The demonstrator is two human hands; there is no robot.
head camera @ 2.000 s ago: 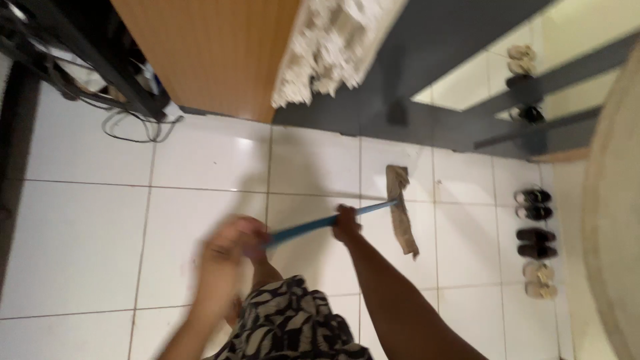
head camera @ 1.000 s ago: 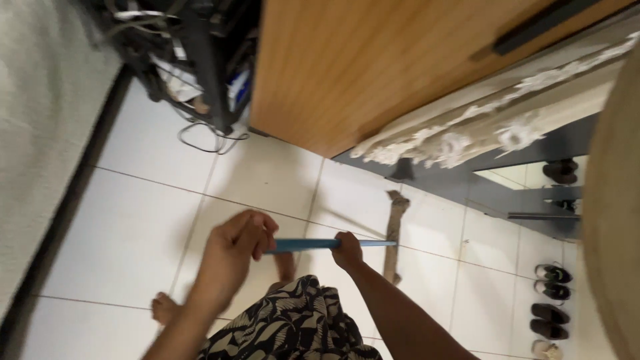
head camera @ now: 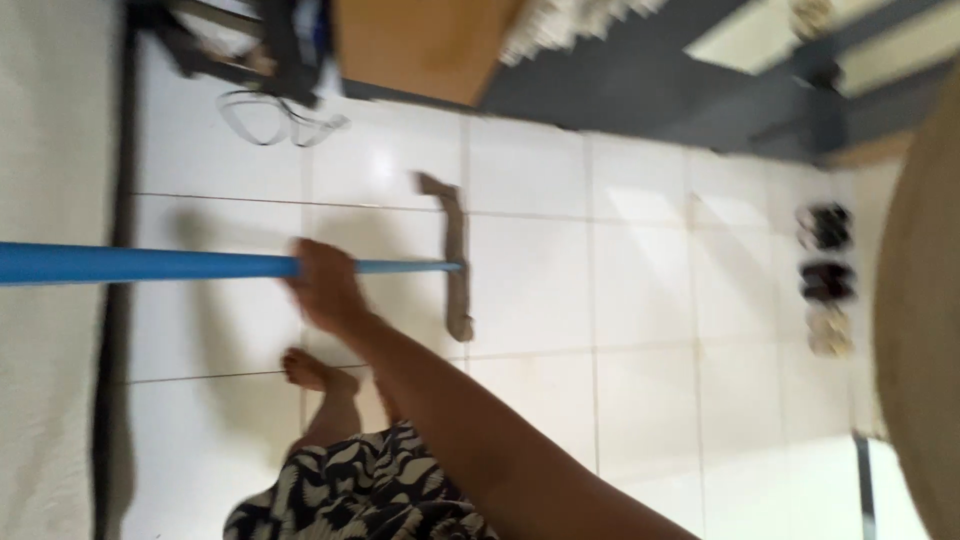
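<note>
My right hand (head camera: 326,286) is closed around a long blue pole (head camera: 150,264), which runs from the left edge of the view to a cross-head on the floor. A brown-grey cloth (head camera: 455,255) is draped over that head and lies on the white floor tiles (head camera: 525,292). The head and cloth are to the right of my hand, near a tile joint. My left hand is out of view, and the pole's upper end is cut off by the left edge.
A black stand (head camera: 285,52) with loose cables (head camera: 262,124) and a wooden panel (head camera: 412,45) are at the top. Several pairs of shoes (head camera: 825,281) line the right wall. Pale fabric (head camera: 52,390) hangs or lies at the left; a beige rounded surface (head camera: 922,300) fills the right edge.
My left hand, on the pole in both earlier frames, has left the view. The pole now reaches across to the left edge. The view has shifted.
</note>
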